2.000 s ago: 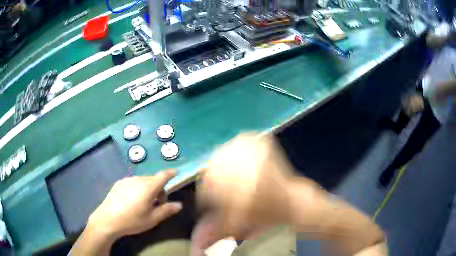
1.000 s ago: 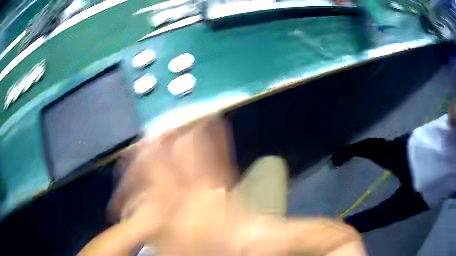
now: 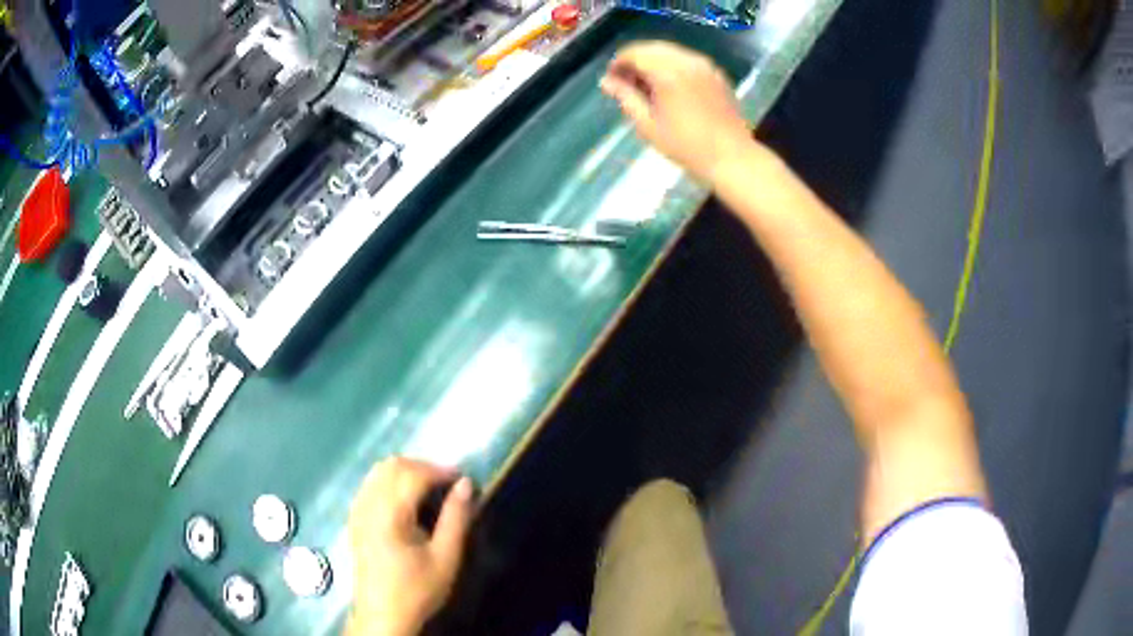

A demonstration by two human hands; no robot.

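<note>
Several round disc parts (image 3: 273, 518) lie pale side up on the green bench (image 3: 373, 429) at the lower left. My left hand (image 3: 404, 540) rests at the bench edge just right of them, fingers curled, thumb apart, with nothing seen in it. My right hand (image 3: 677, 106) is over the far right part of the bench, fingers curled in; whether it holds anything is hidden. The tweezers (image 3: 550, 234) lie on the bench between the hands.
The assembly machine (image 3: 280, 224) with its recessed nest stands at the upper left. A scalloped carrier plate (image 3: 180, 385) lies beside pale pointed bars. A red bin (image 3: 44, 214) is at the far left. A corner of the black tray (image 3: 184, 609) shows at the bottom.
The view has swung right. My hands, earlier blurred together in front of my lap, are now apart: the right has reached far forward, the left is by the discs.
</note>
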